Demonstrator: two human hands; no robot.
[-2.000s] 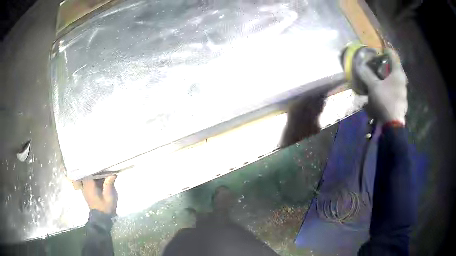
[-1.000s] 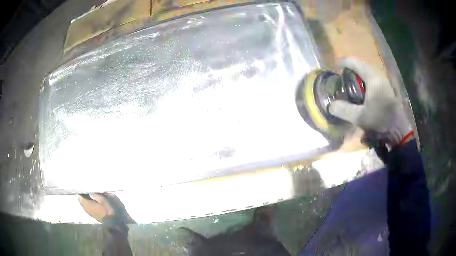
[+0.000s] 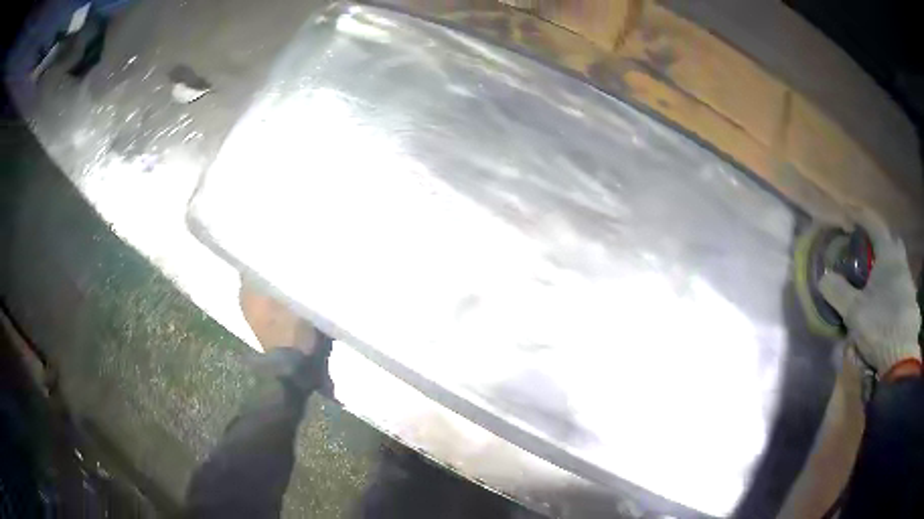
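Note:
The silvery sheet-metal housing [image 3: 486, 233] lies slanted across the view, its wide face glaring white. My gloved right hand [image 3: 879, 299] grips the disc sander [image 3: 836, 266] by its black body with a red spot. The sander's yellow-green rim is tipped on edge against the housing's right end. My bare left hand [image 3: 274, 322] is at the housing's near left edge; its fingertips are hidden by the edge, so I cannot tell how firmly it holds.
Creased tan cardboard [image 3: 709, 86] shows beyond the housing and at the lower right. A small scrap [image 3: 188, 85] lies on the grey metal table [image 3: 132, 132]. A blue thing is at the far upper left. Green floor [image 3: 162, 345] shows at the lower left.
The view has turned, so the housing now slants down to the right. The sander has moved from the near right corner to the right end face. My left hand stays at the near left edge.

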